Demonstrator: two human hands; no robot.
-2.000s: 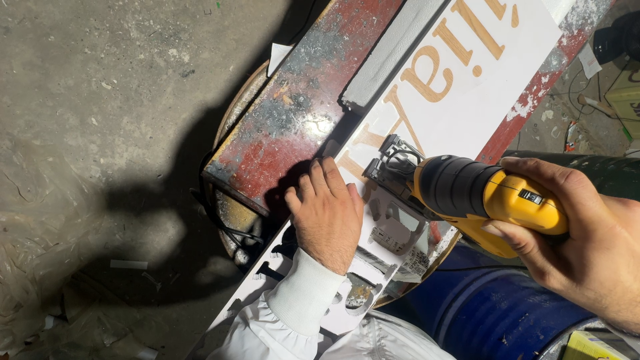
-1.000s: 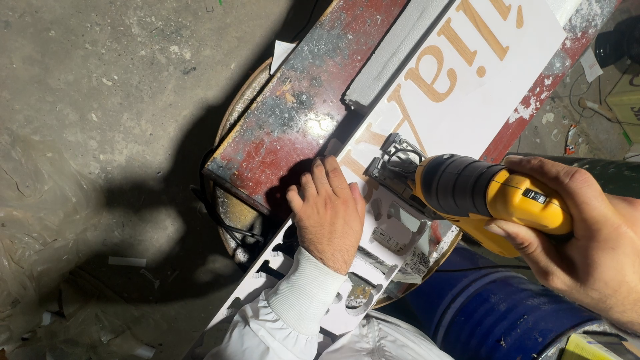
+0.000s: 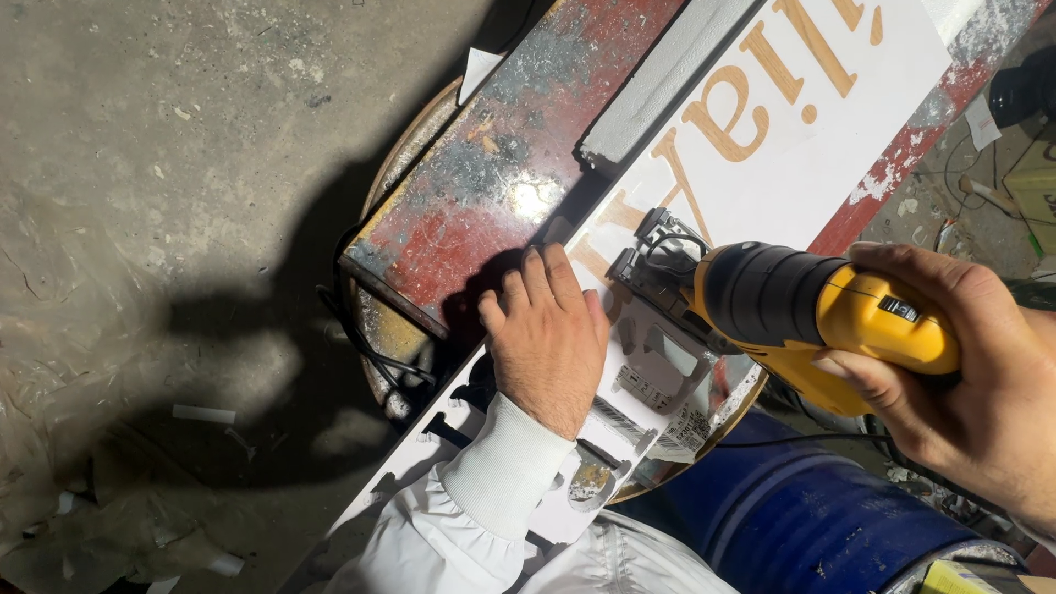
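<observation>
In my right hand [image 3: 940,355] is a yellow and black jigsaw [image 3: 792,305], its metal base resting on a long white sheet [image 3: 792,165] with wood-coloured lettering. The blade is hidden beneath the tool's front. My left hand [image 3: 549,338], in a white sleeve, lies palm down on the near part of the sheet, left of the jigsaw, its fingertips at the sheet's left edge. Letter-shaped openings are cut through the sheet around and below that hand. The sheet lies over a worn red metal beam [image 3: 511,165].
A grey-white bar [image 3: 668,82] lies on the beam along the sheet. Below stands a round drum top [image 3: 396,148] with a black cable [image 3: 355,330] beside it. A blue drum [image 3: 792,503] is at lower right. Scraps and clear plastic litter the concrete floor [image 3: 206,99].
</observation>
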